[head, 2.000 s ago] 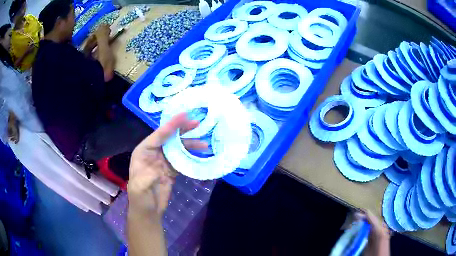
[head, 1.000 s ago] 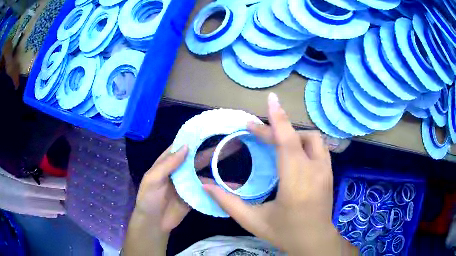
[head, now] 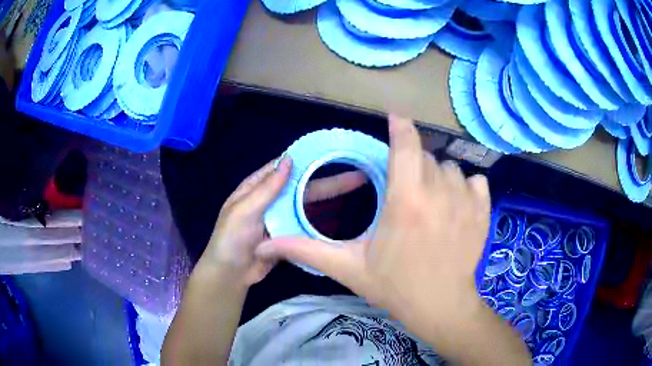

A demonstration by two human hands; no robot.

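Observation:
A pale-blue wide ring with a scalloped edge (head: 286, 207) is held over my lap. A narrow ring (head: 304, 218) sits around its centre hole; how far it is seated cannot be told. My left hand (head: 247, 221) grips the wide ring's left side, thumb on its face and fingers behind, partly seen through the hole. My right hand (head: 422, 243) is at the ring's right side, its thumb along the lower edge and its index finger raised. It covers the right part of both rings.
A blue tray of stacked wide rings (head: 187, 86) is at upper left, above translucent purplish crates (head: 132, 221). Assembled rings (head: 500, 107) are heaped on the brown bench (head: 286, 68). A blue bin of narrow rings (head: 597, 250) is low at right.
The narrow ring has moved left over the wide ring's centre hole, and both hands have closed in around them. Earlier, my left hand held a wide ring over the tray. The view has shifted.

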